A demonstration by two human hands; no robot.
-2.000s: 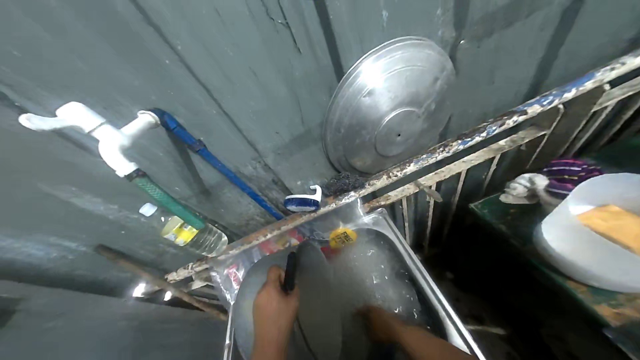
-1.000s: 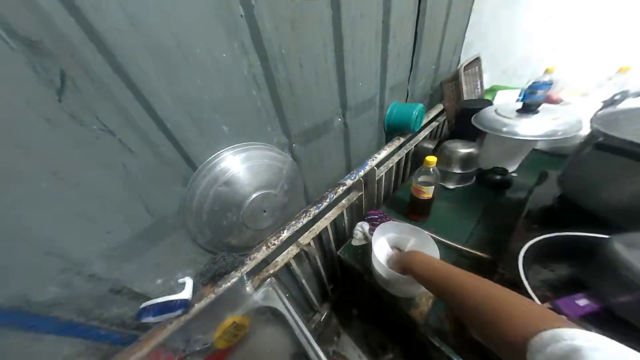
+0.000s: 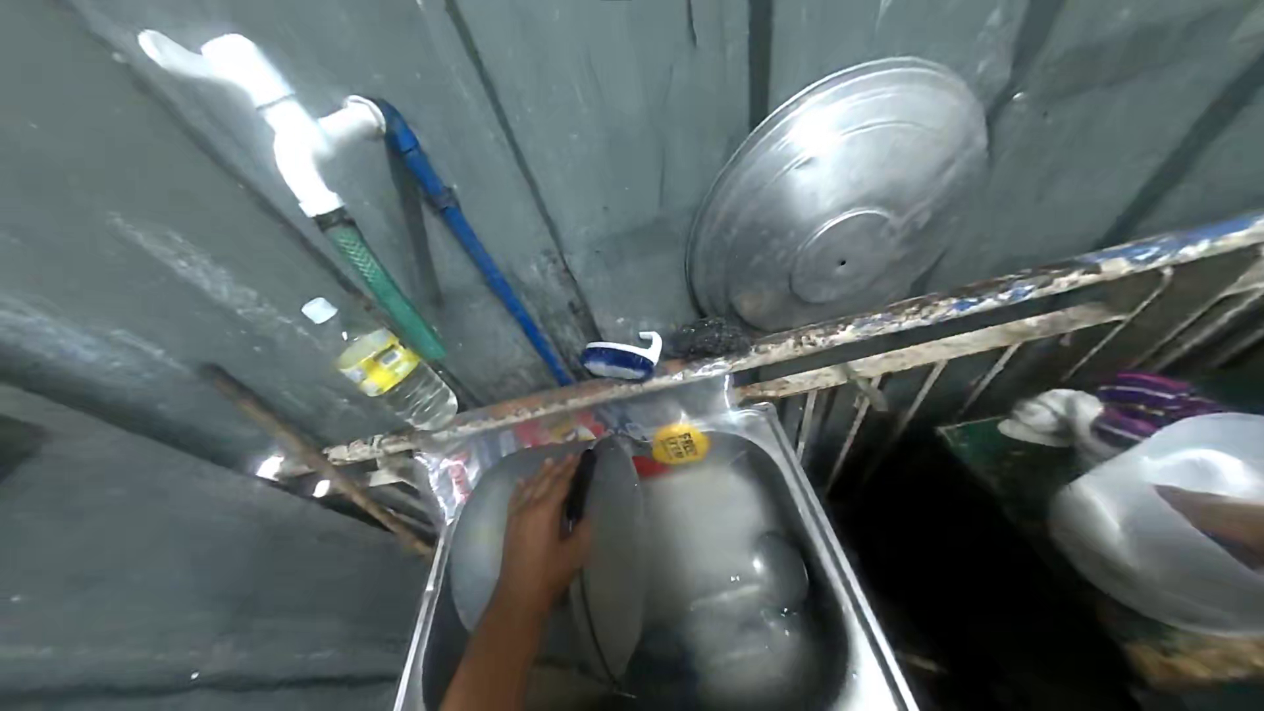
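My left hand (image 3: 543, 528) is in the metal sink (image 3: 834, 553), its thumb and fingers around the black handle (image 3: 581, 484) of a round grey metal lid (image 3: 614, 563). This lid stands tilted against another grey rounded surface on the sink's left side. Cloudy water (image 3: 731, 592) fills the right part of the basin, with a dark rounded shape at its surface. At the right edge, my right hand (image 3: 1224, 523) is partly visible inside a white plastic tub (image 3: 1126, 533); its fingers and anything in them are hidden.
A worn metal rail (image 3: 889, 326) runs behind the sink. On it are a blue-and-white scrub brush (image 3: 620, 357), a dark scouring pad (image 3: 709, 339) and a large aluminium lid (image 3: 849, 197). A plastic bottle (image 3: 395, 375) and green hose (image 3: 380, 281) are at left. Purple striped cloth (image 3: 1150, 405) lies behind the tub.
Two seconds ago my right hand was over the basin; one second ago it was reaching into the white tub, where it remains. The view swung right, then back left.
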